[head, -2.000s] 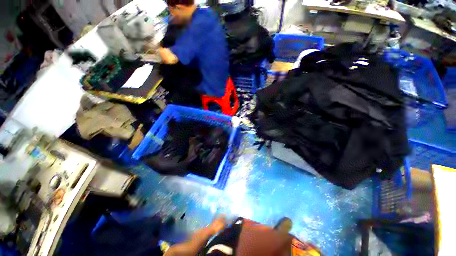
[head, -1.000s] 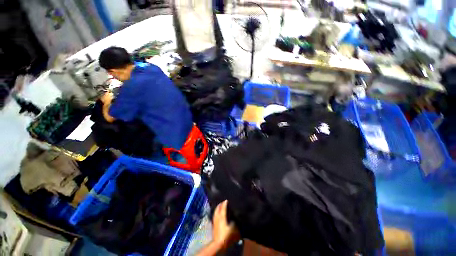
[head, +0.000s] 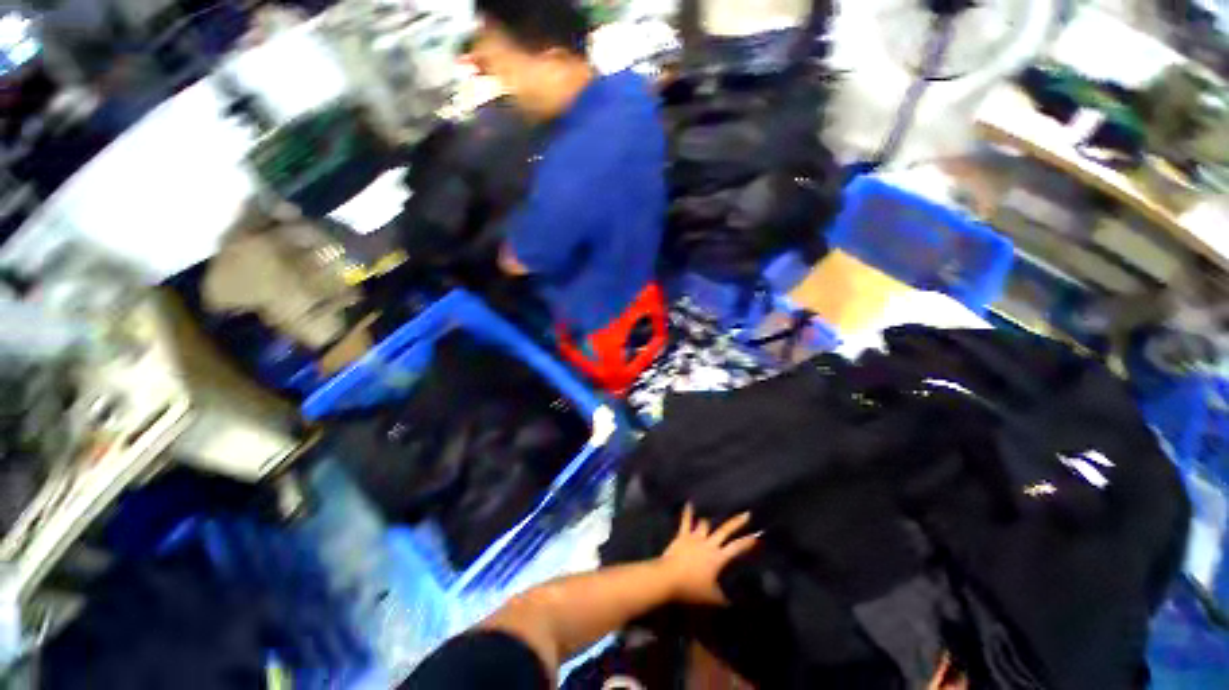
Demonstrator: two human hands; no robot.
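Observation:
A large heap of black garments (head: 863,465) with small white marks lies in front of me at centre right. My left hand (head: 708,555) rests on the heap's left part, with its fingers spread and nothing gripped. A small skin-toned bit at the bottom edge, among the black folds, looks like fingers of my right hand (head: 946,671). The rest of that hand is hidden or cut off, so its grip cannot be told. What holds up the heap is covered. The picture is blurred.
A blue crate (head: 465,317) with dark garments stands left of the heap. A person in blue (head: 593,202) sits on a red stool (head: 623,344) beyond it. Another blue crate (head: 943,236) with brown cardboard stands behind the heap. A cluttered machine table (head: 121,465) is at the left.
The view has turned and the heap now lies close before me. My left hand has reached further onto the heap, its fingers now spread. A bit of my right hand now seems to show.

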